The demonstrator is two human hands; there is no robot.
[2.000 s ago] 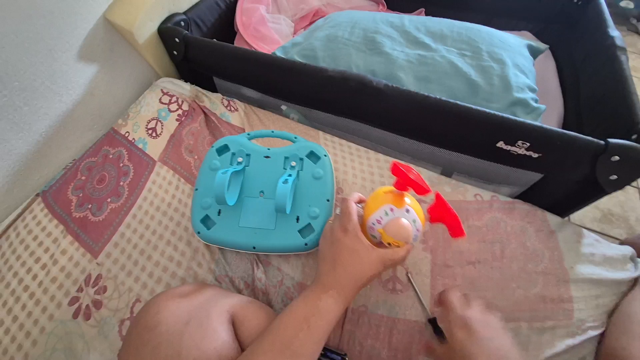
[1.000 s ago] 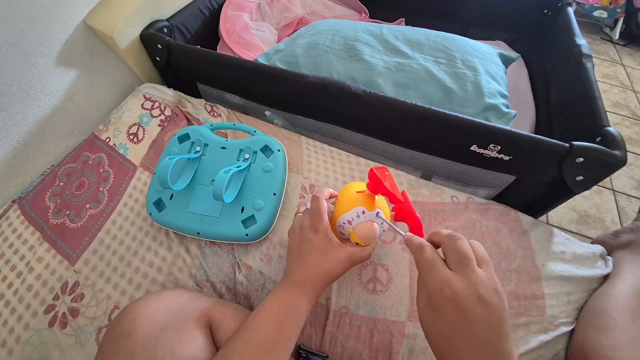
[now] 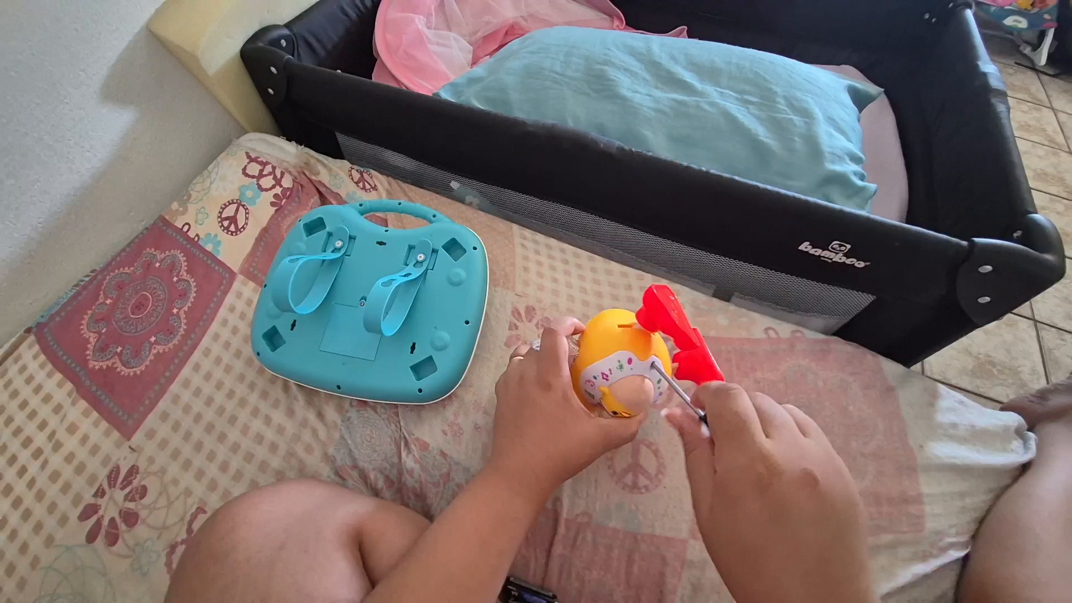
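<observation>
My left hand (image 3: 553, 402) is closed around a yellow plastic toy (image 3: 618, 339), its thumb across the white, patterned face. Red plastic parts (image 3: 674, 331) stick out from the toy's right side. In my right hand (image 3: 766, 477) is a screwdriver (image 3: 680, 392) with a thin metal shaft, its tip against the right edge of the white face. Most of its dark handle is hidden by my fingers. To the left of both hands, a teal plastic case (image 3: 356, 347) with a carry handle and two strap loops lies on the patterned bedcover.
Beyond the bedcover (image 3: 402, 469) stands a black travel cot (image 3: 620, 176) holding a light-blue pillow (image 3: 670, 109) and pink netting (image 3: 427, 42). A small dark object (image 3: 526, 591) lies at the bottom edge. My knee (image 3: 293, 536) is at lower left.
Two seconds ago the screwdriver lay low on the bedcover by my right hand; it has since been raised, its tip now at the toy's face. My left hand still holds the toy.
</observation>
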